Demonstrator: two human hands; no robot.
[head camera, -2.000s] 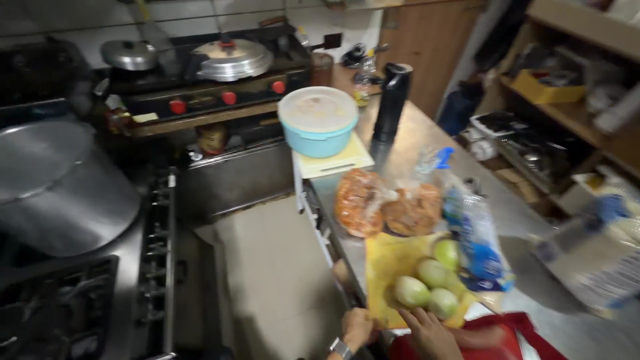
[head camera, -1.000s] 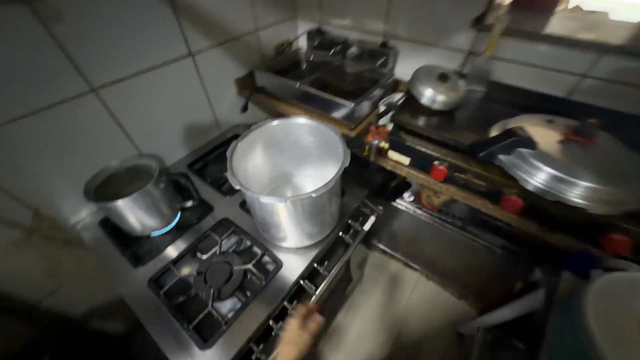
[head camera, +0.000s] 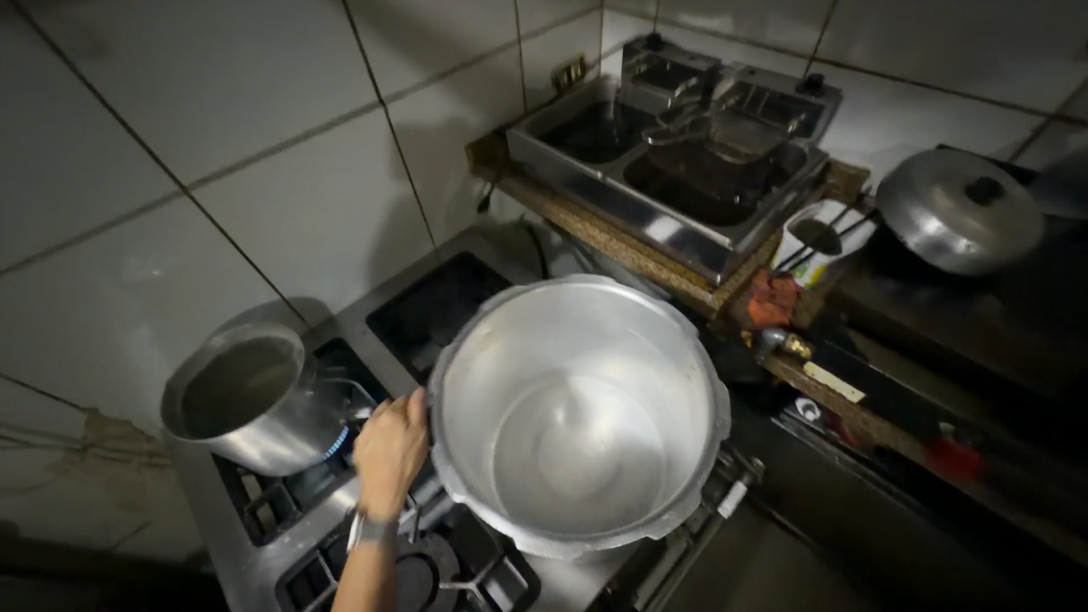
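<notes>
My left hand (head camera: 393, 450), with a watch on its wrist, is at the left rim of a large aluminum pot (head camera: 586, 425), fingers closed around its edge. The pot has no lid, and its bright inside shows some reflections at the bottom. It stands over the gas stove (head camera: 331, 531). Left of my hand, a smaller metal pot (head camera: 263, 442) with dark contents sits on a burner with a blue flame. My right hand is out of view.
A double-basin metal fryer (head camera: 629, 191) stands on a stone ledge behind the big pot. To the right are a white container (head camera: 829, 242) with utensils, a lidded aluminum pan (head camera: 956, 217) and a red knob (head camera: 954, 457). A tiled wall rises at the left.
The view has swung from the counter with peeled onions to the stove. My left hand, lower down near the stove front a second ago, is now at the big pot's rim.
</notes>
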